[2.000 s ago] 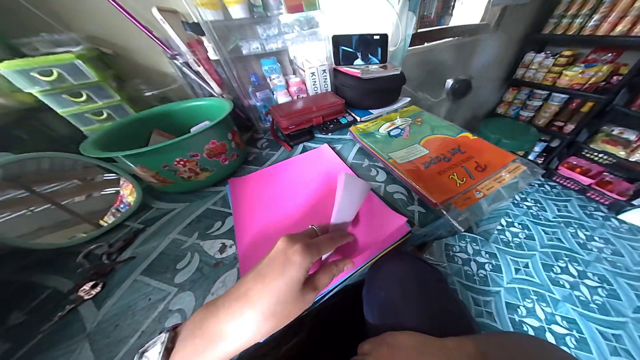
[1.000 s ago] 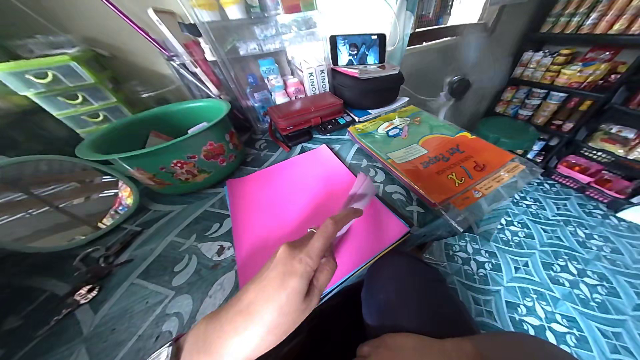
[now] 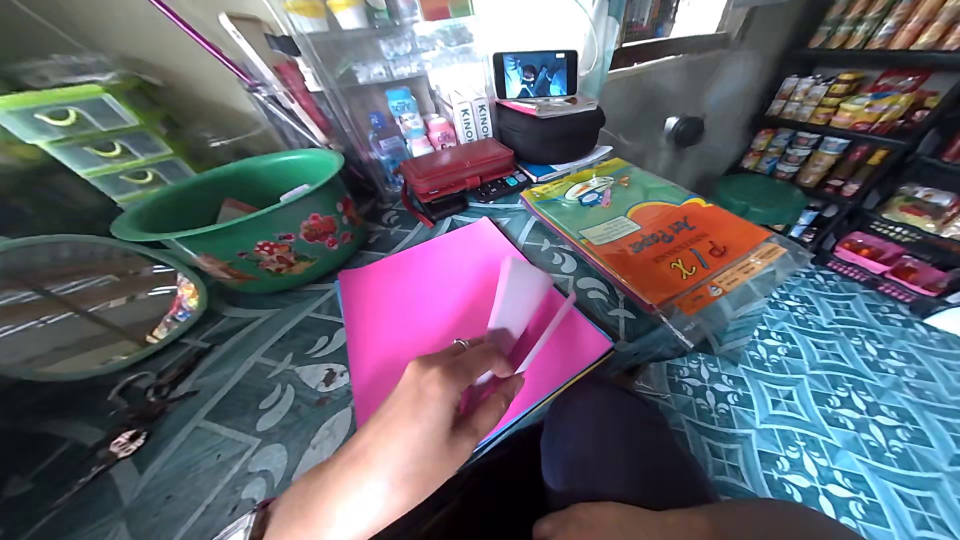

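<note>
A stack of coloured paper with a bright pink sheet (image 3: 420, 300) on top lies on the patterned tablecloth. Over its right half, my left hand (image 3: 457, 382), wearing a ring, pinches a folded pale, translucent strip (image 3: 517, 292) between thumb and fingers; the strip's ends stand up and apart. Part of the strip is hidden behind the fingers. My right hand (image 3: 600, 521) rests low at the bottom edge by my dark-clothed leg, mostly cut off, and its fingers cannot be made out. To the right of the stack lies an art paper pack (image 3: 637, 232) in clear plastic.
At left stand a green basin (image 3: 262, 247), a round mirror (image 3: 90, 315) and scissors (image 3: 131, 442). Behind the paper are a red wallet (image 3: 457, 169), a remote control (image 3: 502, 185) and a phone (image 3: 535, 73) propped on a black case (image 3: 551, 131). Stocked shelves (image 3: 840, 131) stand at right.
The pale strip has spread apart in my left hand, with separate ends showing where it looked narrower and blurred a second ago. My right hand has stayed low at the bottom edge.
</note>
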